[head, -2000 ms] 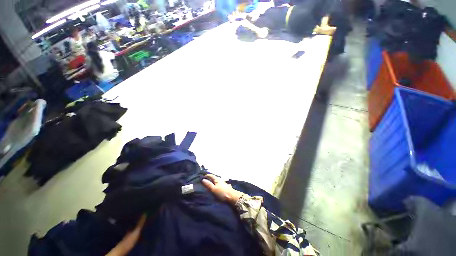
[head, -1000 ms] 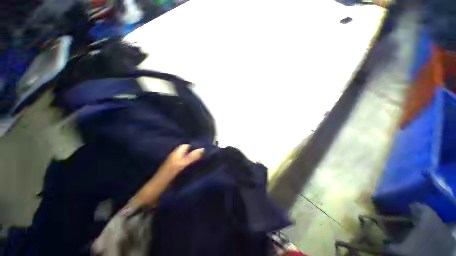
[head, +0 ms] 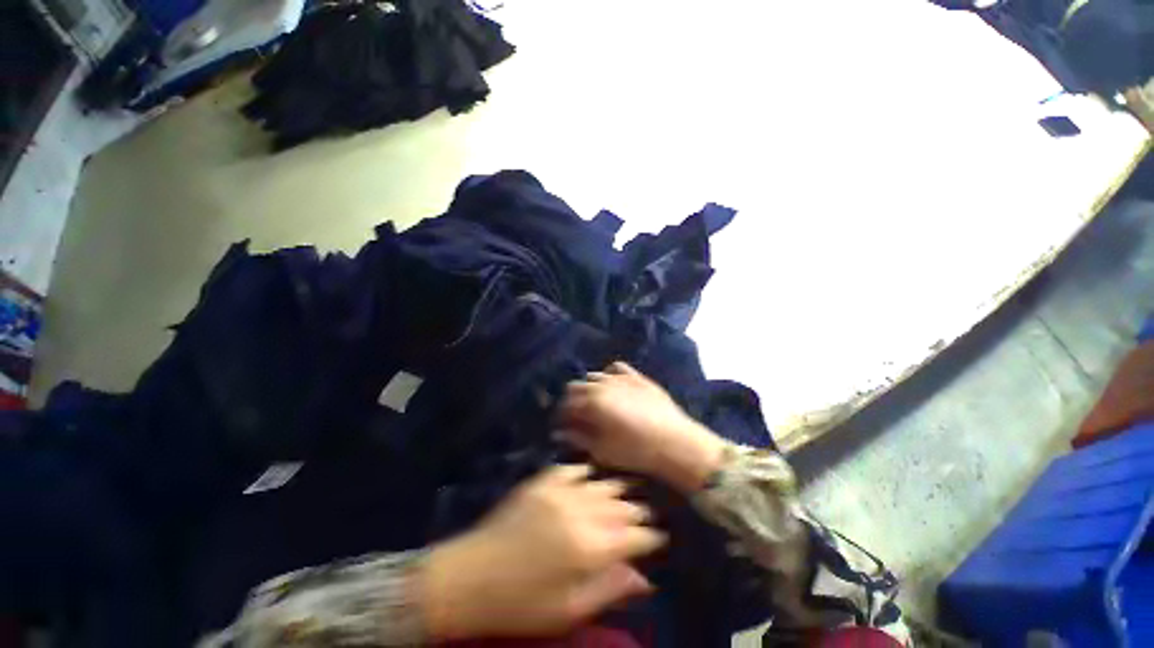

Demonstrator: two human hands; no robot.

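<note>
A large heap of dark navy garments (head: 329, 329) lies across the near end of the pale worktable (head: 165, 215). Two small white labels show on it, one (head: 400, 391) left of my hands and one (head: 273, 477) lower left. Loose threads lie on the cloth near its middle. My left hand (head: 544, 551) is blurred, low over the heap's near part, fingers pointing right. My right hand (head: 633, 424) is just beyond it, fingers bent at the dark cloth. The fingertips are blurred or sunk against the cloth, so I cannot tell whether either hand grips it.
A black garment bundle (head: 380, 70) lies at the table's far left. A small dark flat object (head: 1058, 127) lies at the far right, near a person's hand and dark cloth at the edge. A blue bin (head: 1050, 544) and an orange bin (head: 1120, 395) stand on the floor at the right.
The view has turned down over the heap. The garments lie spread lower on the table, the lifted folds and loop have come down. Both hands are now close together over the cloth.
</note>
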